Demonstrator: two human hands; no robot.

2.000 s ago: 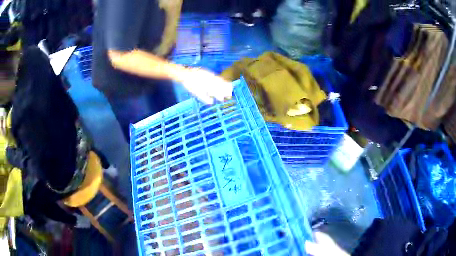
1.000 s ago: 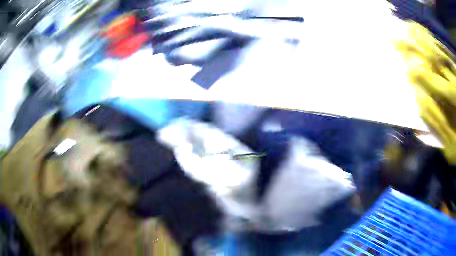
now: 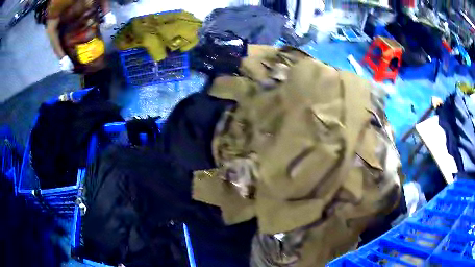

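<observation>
A large heap of khaki garments [image 3: 307, 141] with camouflage parts fills the middle of the view. A blue lattice crate [image 3: 427, 229] is tilted in the lower right corner, cut off by the picture's edge. Neither my left hand nor my right hand can be made out, so what holds the crate is not shown. Dark garments [image 3: 138, 198] fill a blue crate to the left of the khaki heap.
More dark garments [image 3: 62, 141] lie in another crate at the left. A mustard-yellow garment [image 3: 161, 31] lies on a blue crate at the back. A person [image 3: 80, 36] stands at the upper left. A red stool [image 3: 384, 58] and a blue floor are at the upper right.
The view has swung from the person and the tilted crate, past a white table, to the khaki heap. The crate now shows only at lower right. The hand seen at its lower edge earlier is gone.
</observation>
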